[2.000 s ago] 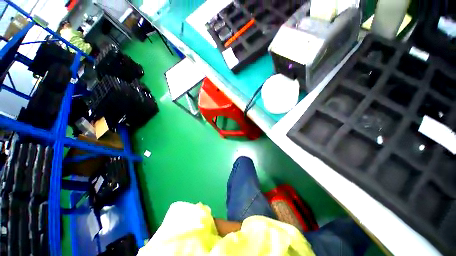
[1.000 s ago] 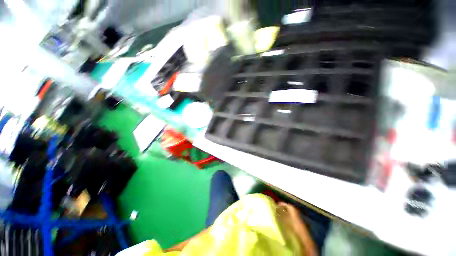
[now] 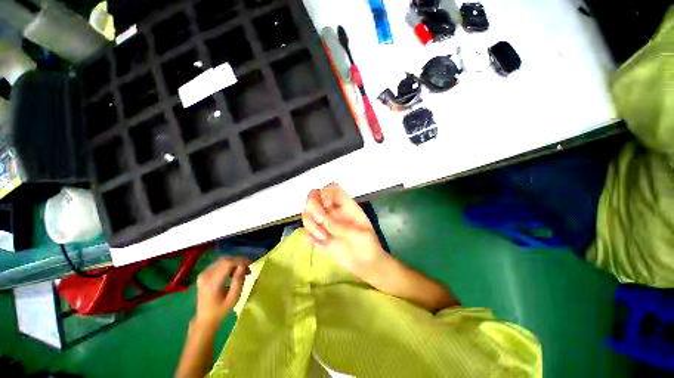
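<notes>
My left hand (image 3: 220, 286) is low at the left of my yellow-green smock, fingers bent beside its edge; whether it pinches the cloth I cannot tell. My right hand (image 3: 341, 227) is raised palm-up just off the bench's front edge, fingers loosely curled, with nothing visible in it. The black foam compartment tray (image 3: 222, 164) lies on the bench in front of me; its visible pockets look mostly empty. A white paper label (image 3: 208, 85) lies on it. Small dark watch parts (image 3: 440, 72) lie on the white surface right of the tray.
A red-handled tool (image 3: 369, 112) lies beside the tray. A blue tube (image 3: 380, 21) and small red item (image 3: 423, 33) are farther right. A white round container (image 3: 72, 215) stands left. A red stool (image 3: 96, 290) is below. Another person's yellow-green sleeve (image 3: 650, 88) is at right.
The view has swung right, bringing the parts, red-handled tool and other person into clear view. Both my hands now show in front of my smock.
</notes>
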